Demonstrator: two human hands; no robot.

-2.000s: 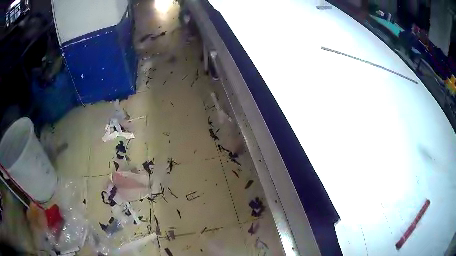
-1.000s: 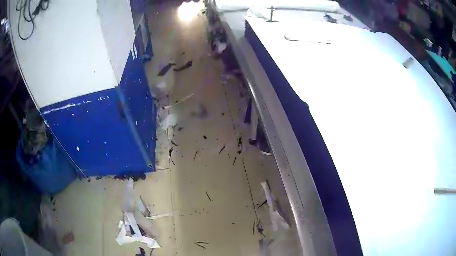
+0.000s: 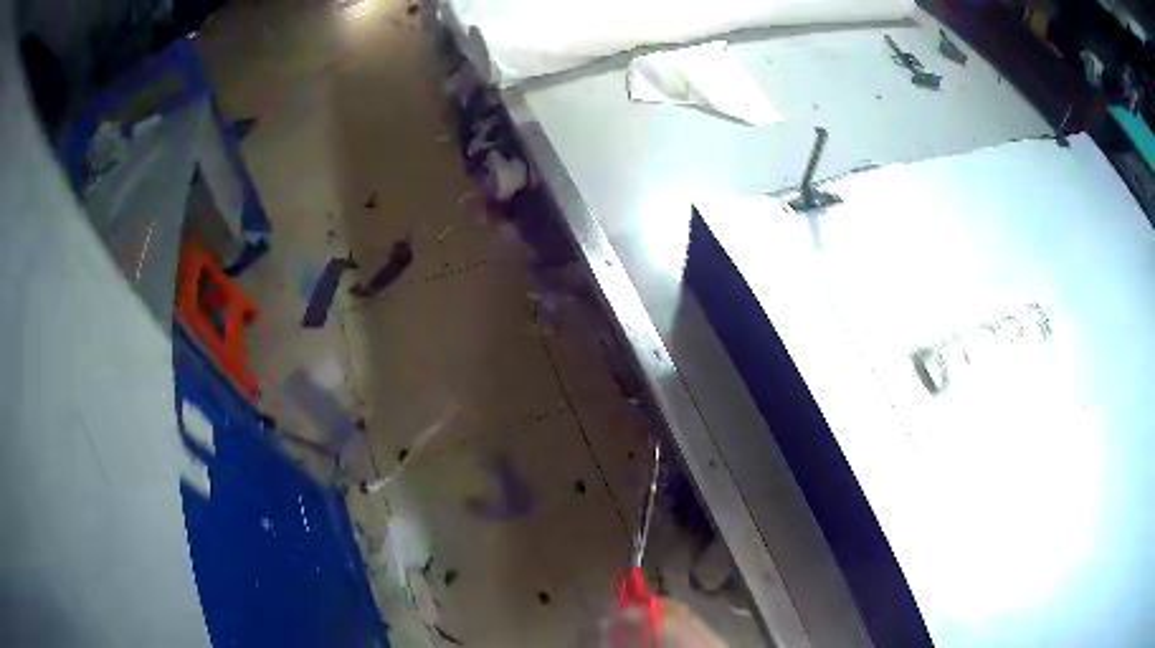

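Note:
My right hand (image 3: 678, 628) is at the bottom edge, right of centre, blurred and mostly cut off. It is shut on the red handles of scissors (image 3: 641, 605), whose thin silver blades point up and away over the aisle beside the table. The fabric lay (image 3: 1001, 418) is on the table to the right, its top white and its side dark purple. A dark metal clamp (image 3: 813, 190) stands at its far end. My left hand is not in view.
The pale table (image 3: 583, 127) carries a white fabric roll (image 3: 659, 23), a loose white piece (image 3: 709, 82) and small dark metal items (image 3: 915, 63) at the far end. A white and blue box-like structure (image 3: 272, 532), an orange-red item (image 3: 215, 310) and floor scraps are left.
My right hand with the red-handled scissors has come into view at the bottom. The view has moved forward along the table, showing the far end of the lay and the clamp nearer.

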